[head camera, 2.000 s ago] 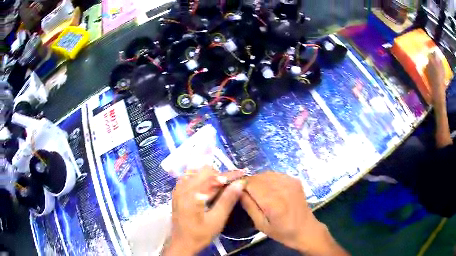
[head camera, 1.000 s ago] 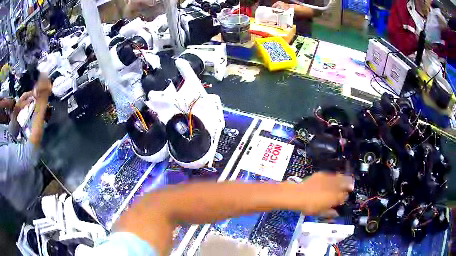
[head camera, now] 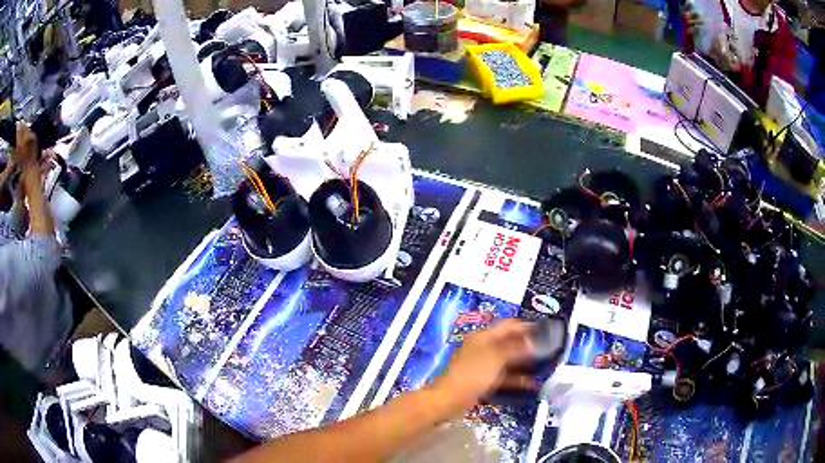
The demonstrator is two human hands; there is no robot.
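Observation:
My left hand reaches in from the lower left, slightly blurred, its fingers around a black ball shell just above the printed sheets. A white housing lies right beside it at the bottom edge, partly cut off, with orange-red wires at its right. A pile of black ball shells with thin wires and small white plugs lies on the right. My right hand is out of the picture.
Two white housings with black rounds and upright wires stand left of centre. More white housings are stacked at the lower left. A yellow tray and white boxes lie farther back. Another person's arm is at the far left.
The view has swung left since the oldest frame, where both hands worked together. Since the later one, my left hand has come from the pile towards the white housing with a black ball shell.

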